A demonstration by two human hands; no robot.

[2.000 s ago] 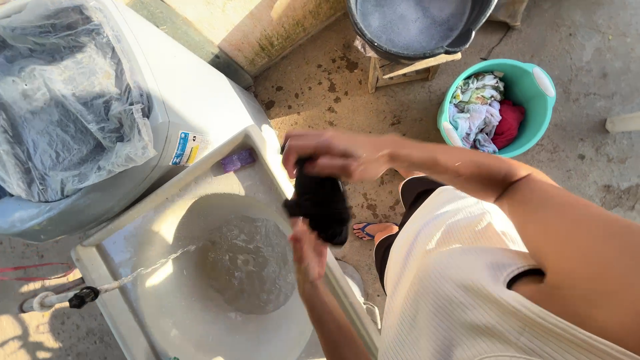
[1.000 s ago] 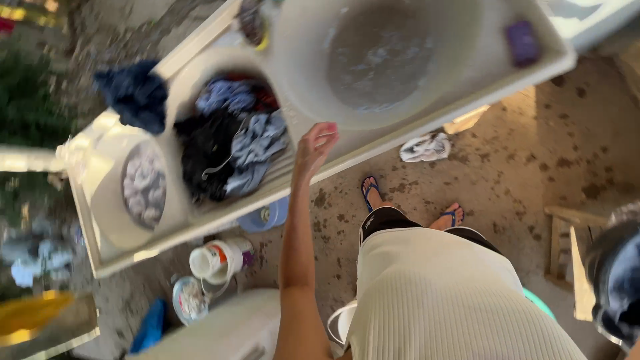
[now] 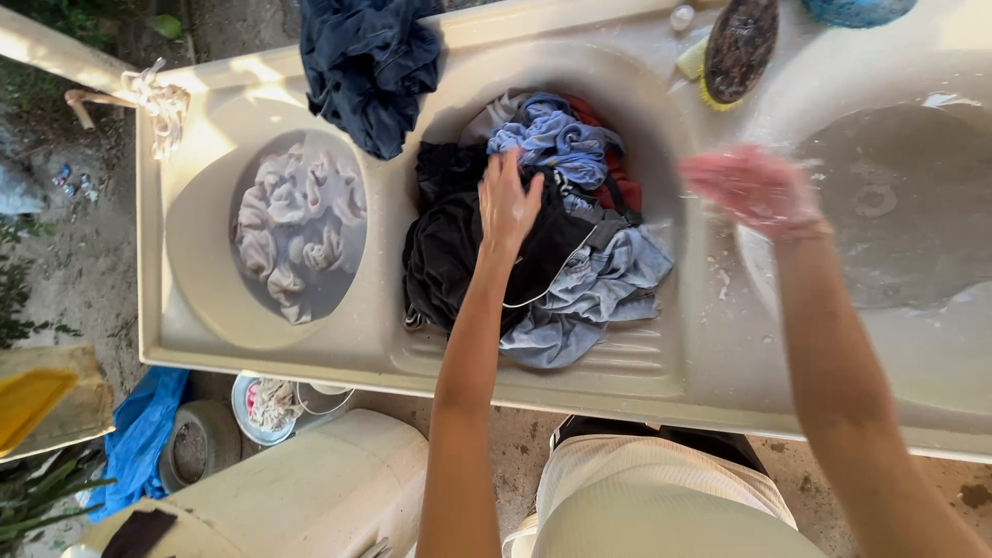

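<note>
My left hand (image 3: 508, 203) lies with fingers spread on a heap of clothes in the middle basin, touching a black garment (image 3: 465, 248) beside a crumpled blue garment (image 3: 554, 139). Light blue denim (image 3: 604, 287) lies at the heap's lower right, and a red garment (image 3: 624, 186) shows at its right edge. My right hand (image 3: 756, 190), blurred, is above the divider at the left rim of the right basin, which holds grey water (image 3: 899, 209); I see nothing in it. Above it, a scrub brush with yellow bristles (image 3: 740, 50) rests by a piece of soap (image 3: 692, 58).
Pale clothes (image 3: 283, 201) soak in the left basin. Dark blue cloth (image 3: 372, 70) hangs over the sink's back rim (image 3: 511, 19). Below the front edge stand a large cream container (image 3: 310, 473), a basin with cloths (image 3: 267, 411), a tyre (image 3: 200, 443) and a blue tarp (image 3: 143, 434).
The view has swung toward the middle and left basins. Two seconds ago both hands were at a dark item over the water basin; now they are apart, the left on the clothes heap.
</note>
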